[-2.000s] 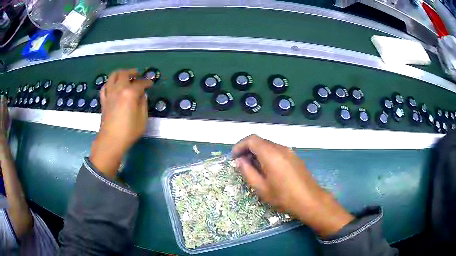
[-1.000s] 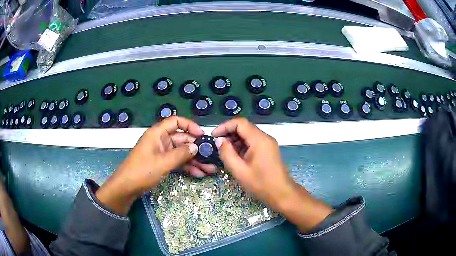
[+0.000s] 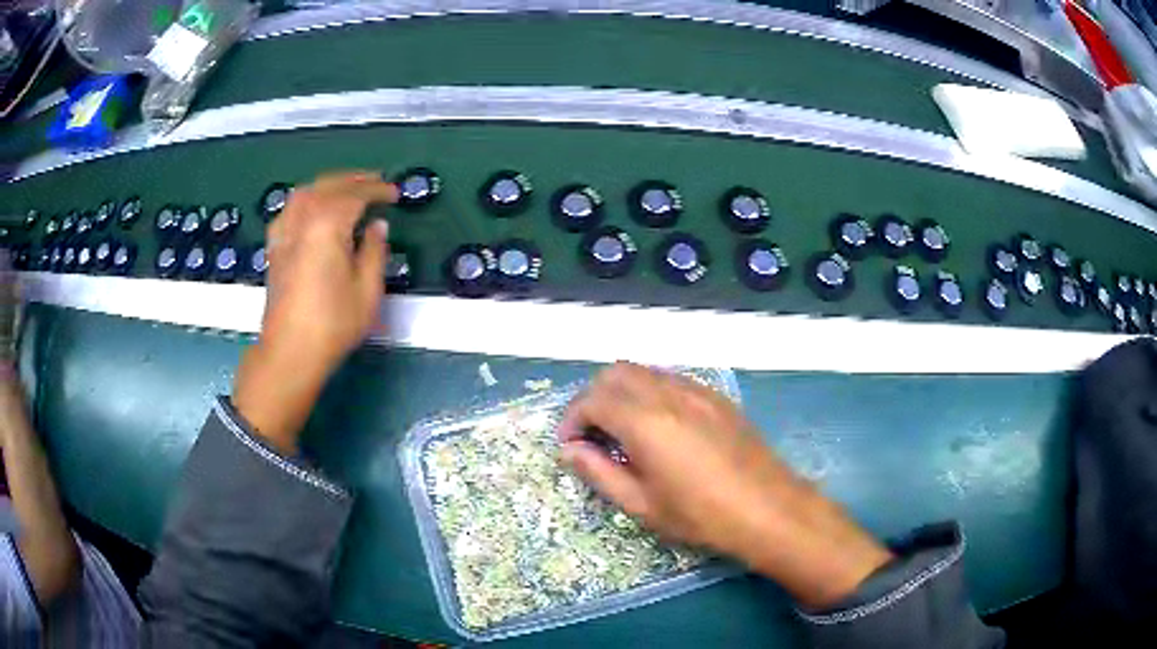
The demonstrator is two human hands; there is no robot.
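Note:
My left hand (image 3: 315,266) is over the conveyor belt, thumb and forefinger apart, with no disc seen in it. It partly covers the discs beside it. A black disc with a grey round centre (image 3: 416,188) lies just right of its fingertips. Another disc (image 3: 511,263) touches its neighbour in the near row. My right hand (image 3: 679,463) is over the clear plastic tray (image 3: 435,558), its curled fingertips at the heap of tiny pale pieces (image 3: 533,520). Whether the fingers pinch a piece cannot be seen.
Black discs lie in loose rows along the green belt (image 3: 787,190). A white rail (image 3: 761,349) edges it. Loose pale pieces (image 3: 487,374) lie behind the tray. A white pad (image 3: 1009,122) is top right, clear bags (image 3: 178,64) top left. Another person's arm (image 3: 38,494) is at left.
My hands held a black disc together over the tray's back edge; now they are apart. My left hand has moved out over the belt, my right down to the pieces. The view has shifted.

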